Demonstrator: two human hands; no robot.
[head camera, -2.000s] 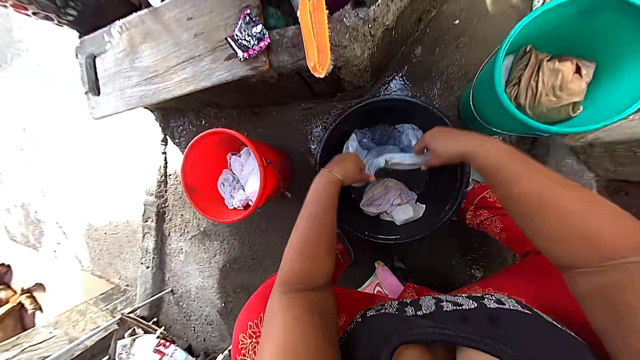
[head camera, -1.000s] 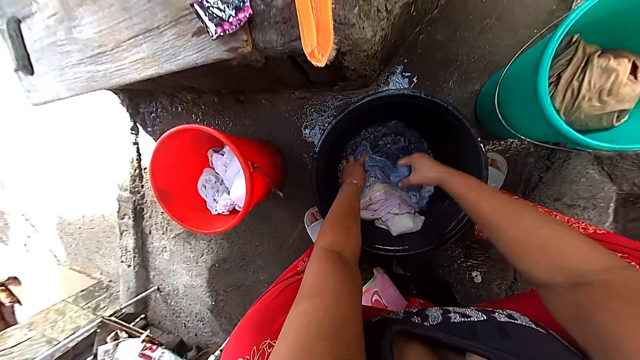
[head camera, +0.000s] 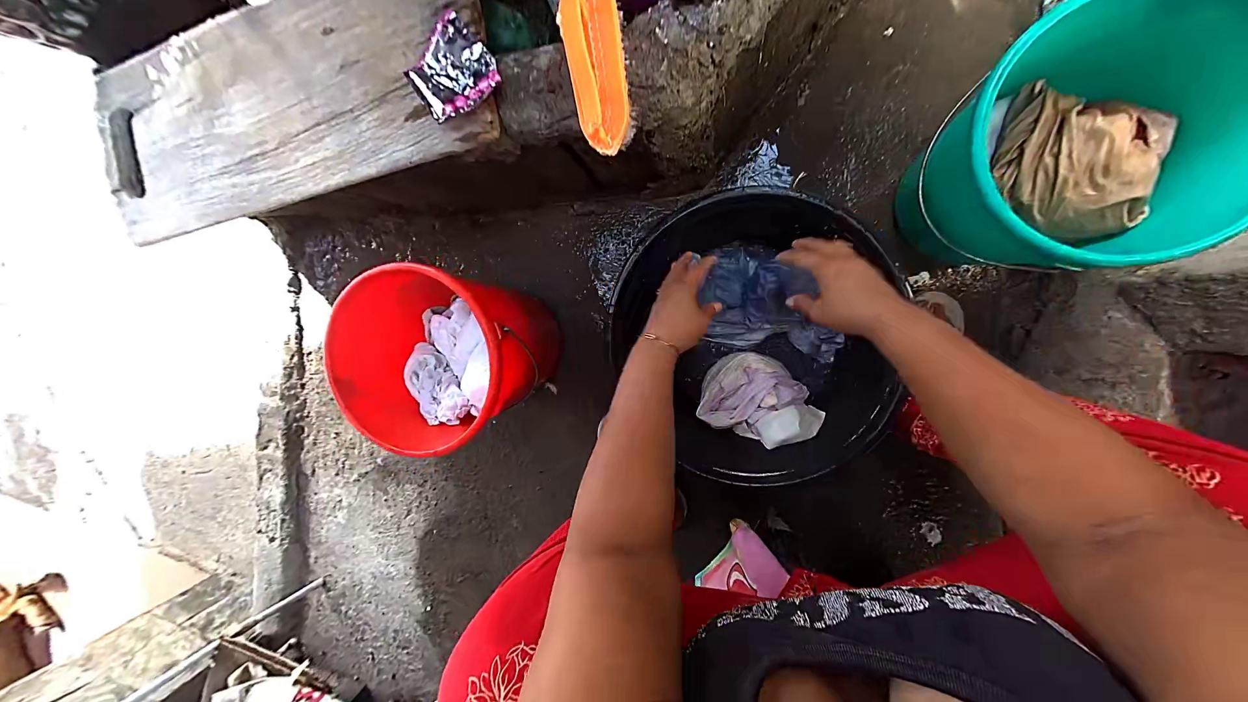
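Observation:
A round black basin (head camera: 770, 473) stands on the ground before me. In its far part lies a wet blue cloth (head camera: 751, 292), bunched between my two hands. My left hand (head camera: 684, 304) is at the cloth's left side, thumb and fingers apart; my right hand (head camera: 840, 285) is at its right side with curved fingers. Whether either hand grips the cloth is not clear. Nearer to me in the basin sits a crumpled pale lilac cloth (head camera: 749, 390) with a white piece (head camera: 790, 425) at its edge, untouched by my hands.
Left of the basin a red bucket (head camera: 366, 390) holds pale cloths (head camera: 448, 366). At the upper right, a green bucket (head camera: 960, 185) contains a brown cloth (head camera: 1087, 161). A wooden board (head camera: 283, 107), a dark patterned cloth (head camera: 456, 68) and an orange strip (head camera: 597, 73) are at the top. A pink packet (head camera: 746, 565) lies near my legs.
Two seconds ago my hands held a blue cloth spread between them; one second ago they were lower on it, close to the lilac cloth. Now they are at its sides, farther from the lilac cloth.

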